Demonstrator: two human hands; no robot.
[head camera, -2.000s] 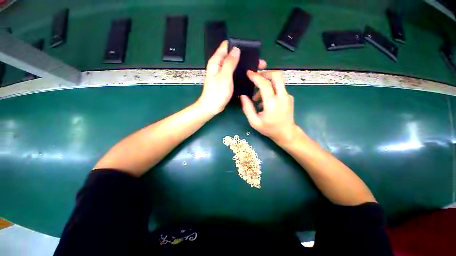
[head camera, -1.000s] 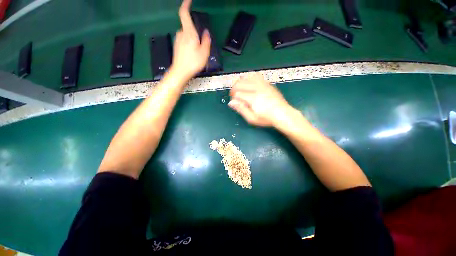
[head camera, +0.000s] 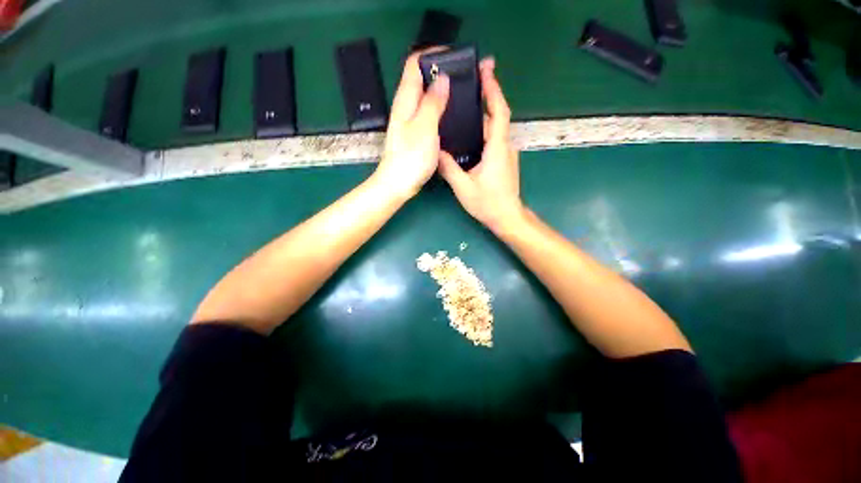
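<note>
A black device (head camera: 462, 111) is held upright, above the belt edge rail, between both bare hands. My left hand (head camera: 413, 127) grips its left side, with the thumb near its upper end, where a small pale gold spot shows. My right hand (head camera: 492, 151) holds its right side and lower end. A heap of small pale rings (head camera: 464, 304) lies on the green workbench top (head camera: 378, 368) below my hands. One single ring (head camera: 463, 246) lies just above the heap.
Several black devices (head camera: 275, 92) lie spread on the green conveyor belt (head camera: 529, 85) beyond the speckled rail (head camera: 680, 130). One more lies just behind the held device. A grey metal post (head camera: 71, 141) crosses the rail at the left. Dark red cloth (head camera: 802, 424) shows at the lower right.
My left hand has come back from the belt, and my right hand has moved up to meet it. Both now hold a black device. The devices at the left have shifted in view.
</note>
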